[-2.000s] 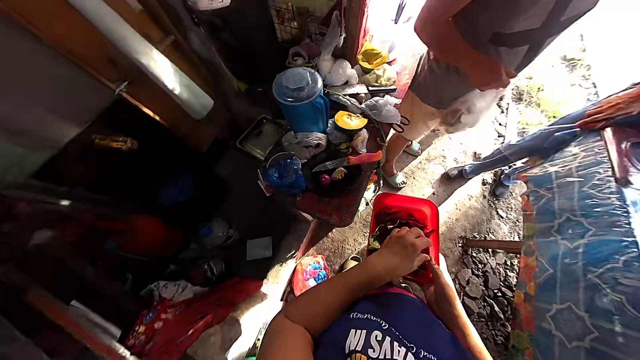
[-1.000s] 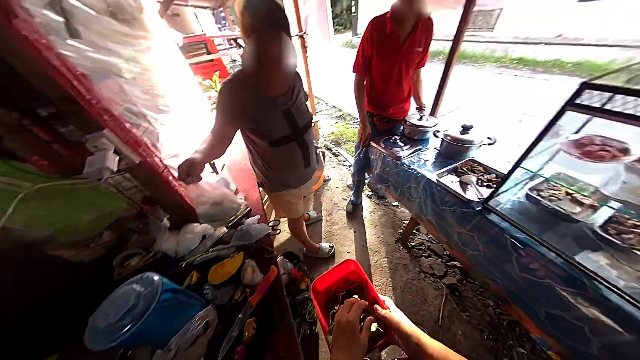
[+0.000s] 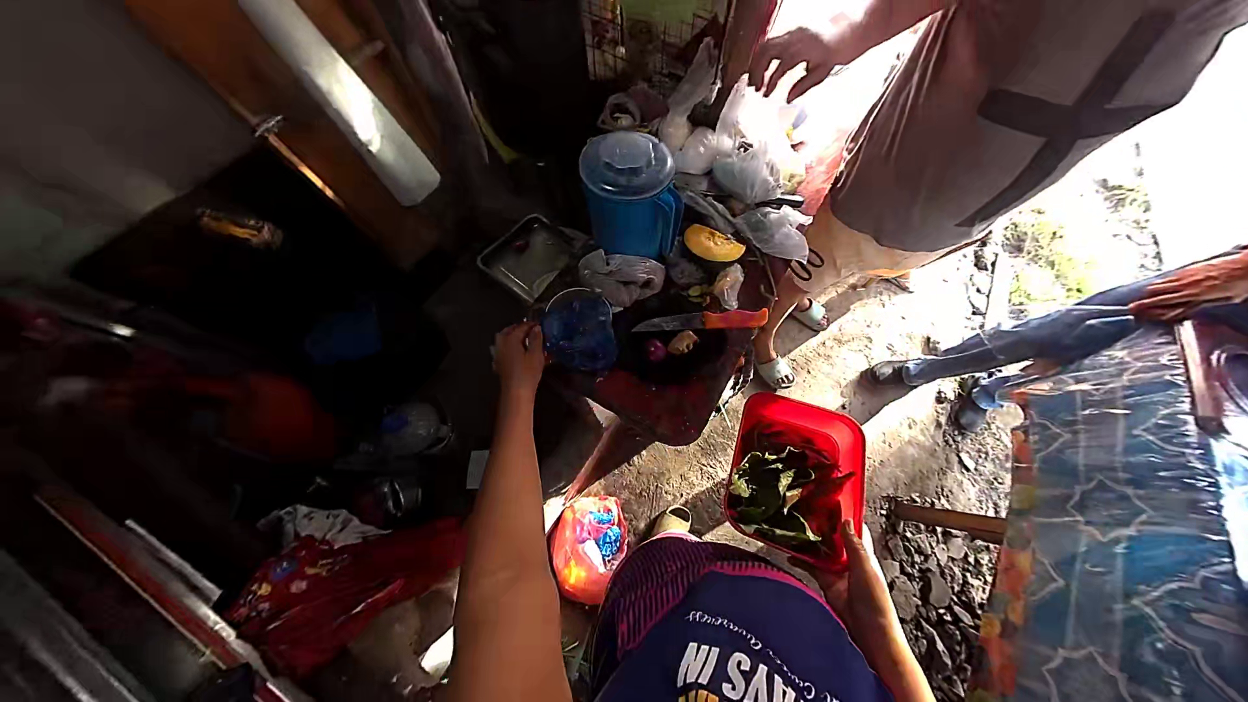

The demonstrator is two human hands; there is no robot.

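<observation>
My right hand grips the near rim of a red plastic container, which holds green leaves. My left hand reaches out to the small table, its fingers at the edge of a blue plastic bag that seems to lie in a round container; whether they grip it cannot be told. To the right of the bag, a knife with an orange handle lies by a small purple onion and a pale piece of food.
A blue lidded pitcher, a cut squash, a metal tray and white plastic bags crowd the table. One person stands beyond it; another person's legs are by the cloth-covered table. An orange bag sits below.
My left hand has left the red container and moved left to the blue bag. My right hand still holds the container. The view has swung back down from the street side.
</observation>
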